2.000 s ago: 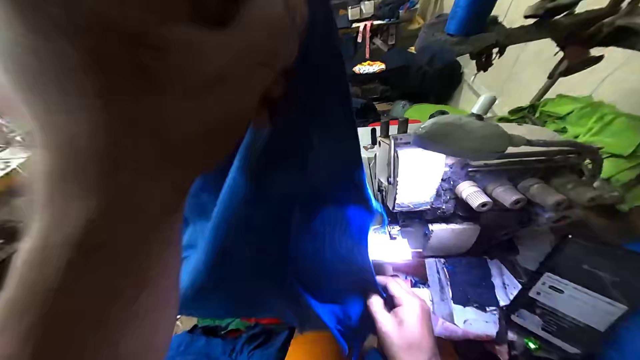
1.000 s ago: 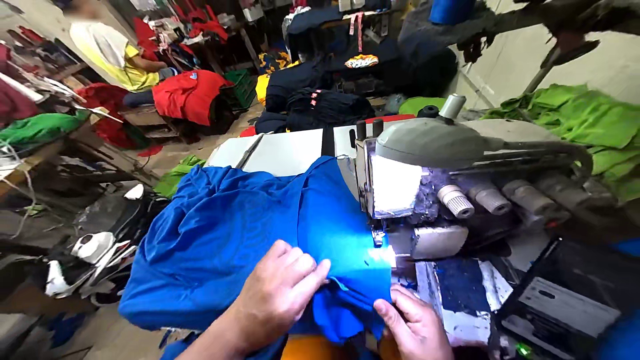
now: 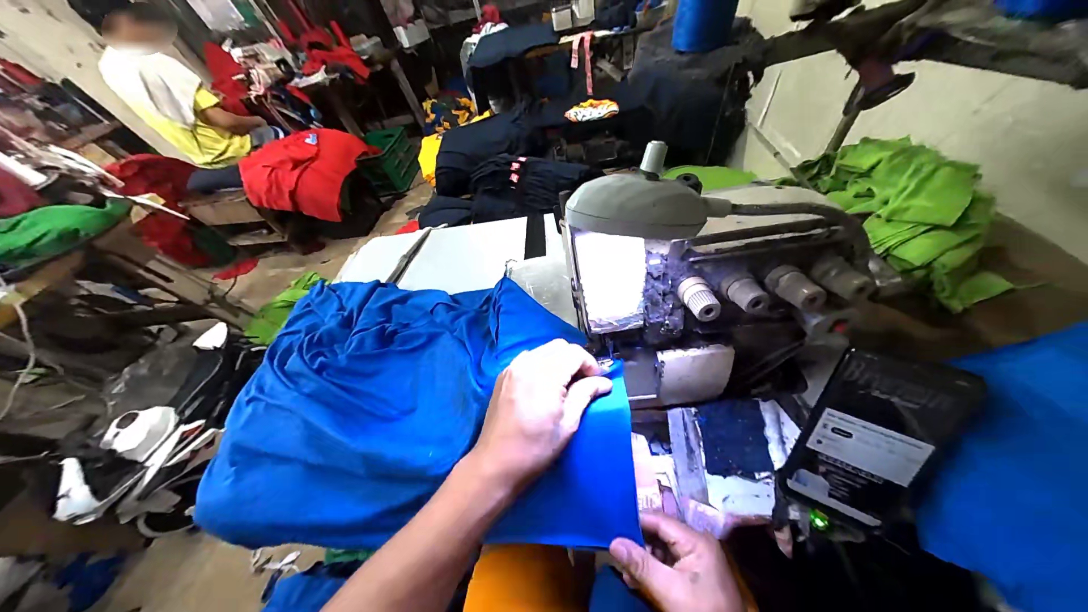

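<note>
Blue fabric (image 3: 365, 425) is spread over the left side of the machine table, its right edge lying under the lit needle area of an overlock sewing machine (image 3: 646, 280). My left hand (image 3: 540, 408) presses on the cloth just in front of the presser foot (image 3: 605, 364), thumb and forefinger together near the edge. Lower down, my right hand (image 3: 680, 565) pinches the near right corner of the same cloth between thumb and fingers. Between the two hands the fabric edge runs nearly straight. The needle itself is too small to make out.
A phone (image 3: 867, 442) stands right of the machine, beside more blue cloth (image 3: 1020, 467). Green fabric (image 3: 918, 212) is heaped behind it. Scraps (image 3: 140, 433) lie at lower left. A person (image 3: 178, 102) sits at the far left near red garments (image 3: 302, 174) and a green crate (image 3: 391, 157).
My left hand, raised across the view at first, came down onto the cloth and has since moved up to the presser foot. My right hand has moved down along the edge, away from the foot.
</note>
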